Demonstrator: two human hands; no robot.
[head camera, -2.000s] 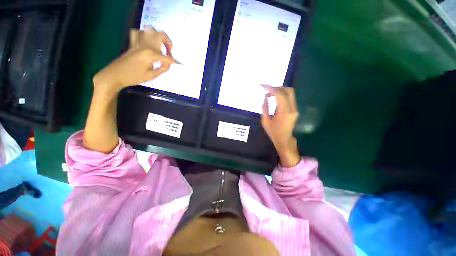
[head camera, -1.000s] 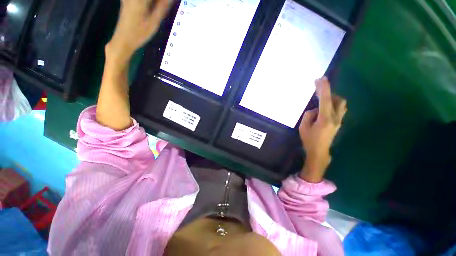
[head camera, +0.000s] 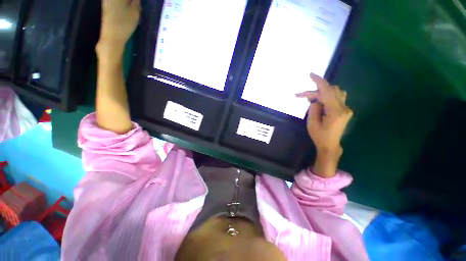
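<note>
A black foam tray (head camera: 265, 159) holds two tablets side by side, both lit mostly white. The left tablet (head camera: 199, 43) shows a column of small icons at its left edge. The right tablet (head camera: 286, 56) shows faint text near its top. Each has a white barcode label below it, a left label (head camera: 183, 115) and a right label (head camera: 255, 130). My left hand (head camera: 120, 18) is at the tray's upper left edge, cut off by the frame top; its fingers are unclear. My right hand (head camera: 329, 104) is over the right tablet's lower right edge, fingers apart, holding nothing.
Another black tray (head camera: 76, 76) with dark tablets lies at the left on the green bench (head camera: 378, 122). Red items (head camera: 23, 201) and a blue covering (head camera: 28, 244) are low at the left. Another blue covering (head camera: 401, 237) is at the lower right.
Over the two seconds, my left hand has moved from the left tablet's screen up to the tray's upper left. My right hand has stayed near the right tablet's lower edge, its fingers spreading.
</note>
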